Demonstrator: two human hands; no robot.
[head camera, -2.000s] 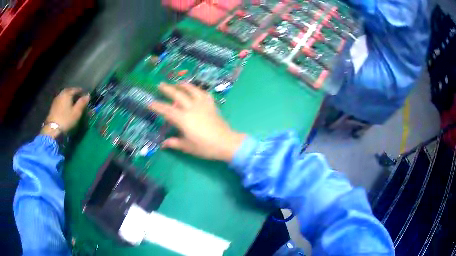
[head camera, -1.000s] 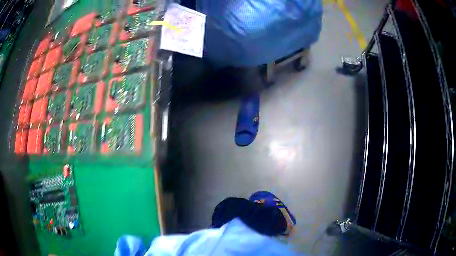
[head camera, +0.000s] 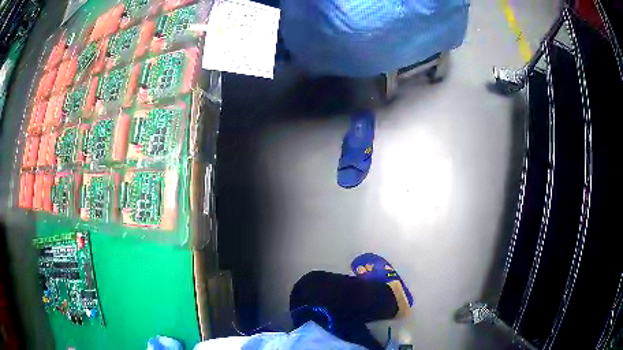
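Neither of my hands is in the picture; only blue sleeve or smock cloth shows at the bottom edge. A populated green circuit board (head camera: 68, 277) lies on the green mat (head camera: 143, 280) at the lower left, its top side with dark component rows up. Rows of small green boards (head camera: 99, 140) sit on red-pink backing in a clear tray (head camera: 183, 171) at the left, beyond the larger board.
A white printed sheet (head camera: 240, 37) hangs at the bench's far edge. A person in a blue smock (head camera: 376, 31) sits at the top. A blue slipper (head camera: 356, 152) lies on the grey floor. A wheeled wire rack (head camera: 546, 184) with dark shelves stands at the right.
Two seconds ago both hands were over the circuit boards; both have since left the picture. The view has swung right to the floor and rack. Since one second ago it has shifted only slightly.
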